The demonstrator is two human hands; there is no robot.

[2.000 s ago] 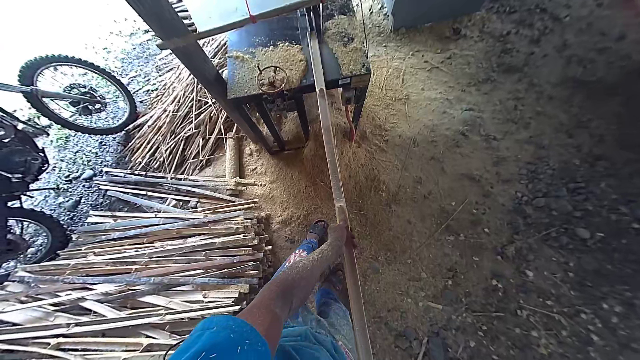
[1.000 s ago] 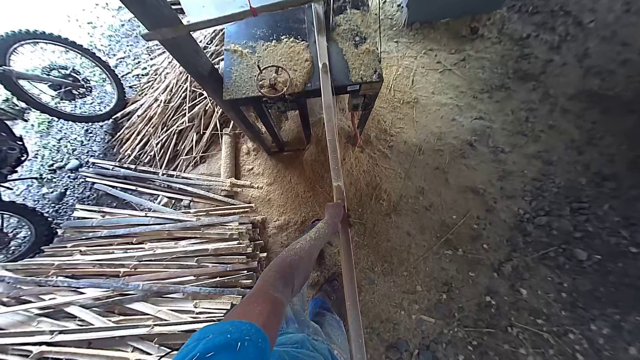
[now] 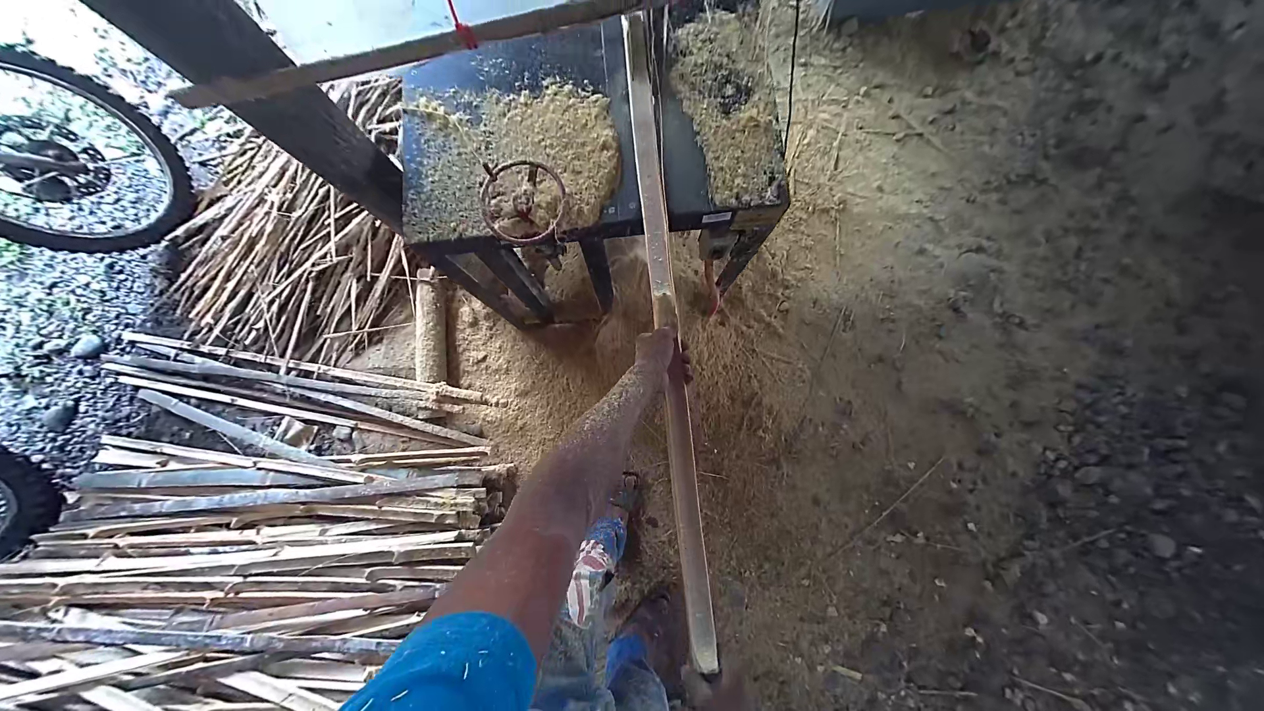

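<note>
A long split bamboo strip (image 3: 681, 474) runs from the table saw's dark metal top (image 3: 583, 59) down toward my body. My left hand (image 3: 660, 351) is closed around the strip just in front of the table's near edge, its forearm dusted with sawdust. At the bottom edge of the view, my right hand (image 3: 719, 686) is at the strip's near end, blurred and partly cut off, its fingers seeming to hold that end. Sawdust lies on the tabletop on both sides of the strip. The far end of the strip and any blade are hidden.
A handwheel (image 3: 523, 201) sits at the table's front. Split bamboo pieces (image 3: 247, 553) lie stacked at left, with a heap of thin offcuts (image 3: 296, 227) beyond. A slanting post (image 3: 267, 99), a crossbar (image 3: 395, 59) and a motorbike wheel (image 3: 168, 158) stand nearby.
The bamboo strip has moved forward over the table, and its near end now shows. My left hand has moved forward with it. My right hand has come into view at the bottom.
</note>
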